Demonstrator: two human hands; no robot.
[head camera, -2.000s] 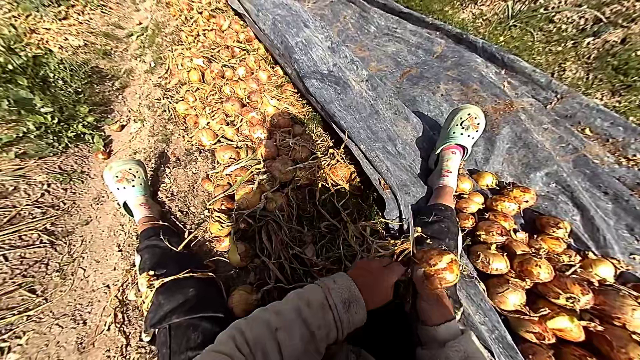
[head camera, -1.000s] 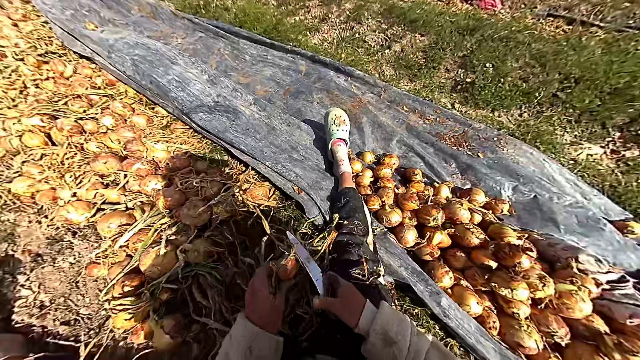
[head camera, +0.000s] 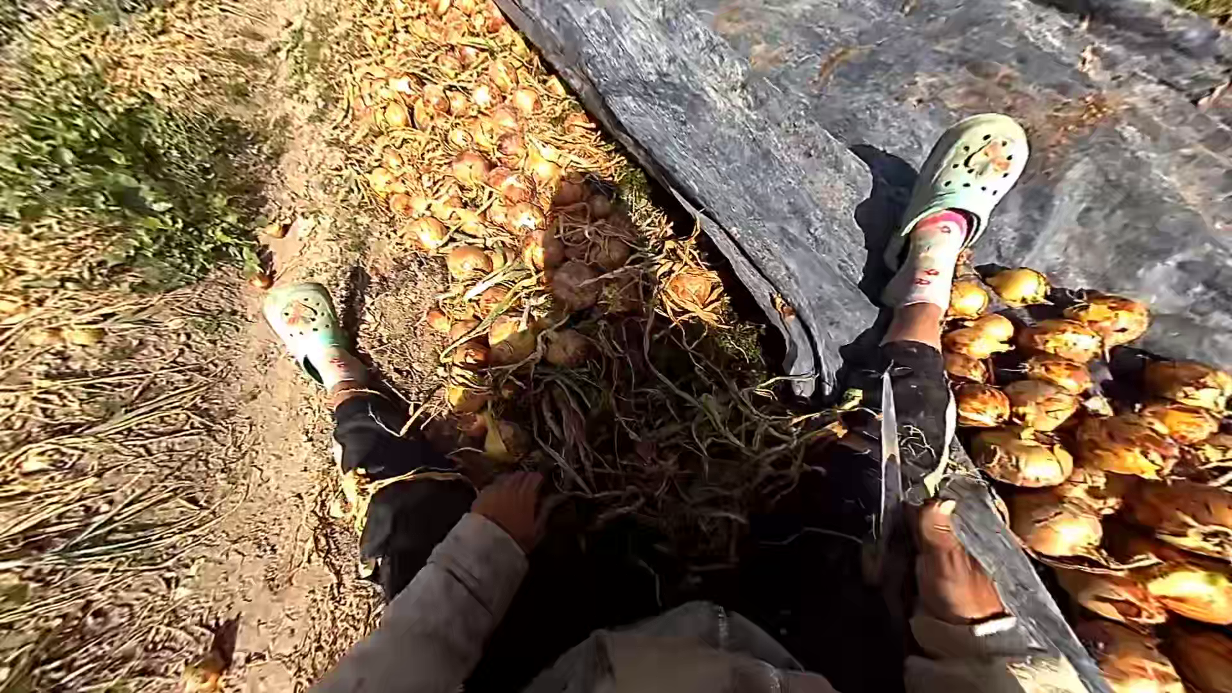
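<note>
My right hand (head camera: 953, 563) is at the lower right, closed around a knife (head camera: 890, 452) whose blade points up, over my dark trouser leg. My left hand (head camera: 515, 505) is low at the centre left, by the near end of the row of onions with dried tops (head camera: 568, 346); its fingers are partly in shadow, and whether it grips anything is hidden. Dried onion leaves (head camera: 664, 423) lie tangled between my legs. To the right of my right hand is a heap of onions without long tops (head camera: 1059, 443).
A grey plastic sheet (head camera: 770, 144) stretches across the upper right, its folded edge beside the onion row. My feet in pale green clogs (head camera: 972, 168) are spread apart, one on the sheet, one on bare soil (head camera: 274, 433). Green weeds (head camera: 125, 173) grow at the upper left.
My hands were close together a second ago, with a small onion at the left hand and the knife beside it; now they are far apart. The view has swung left.
</note>
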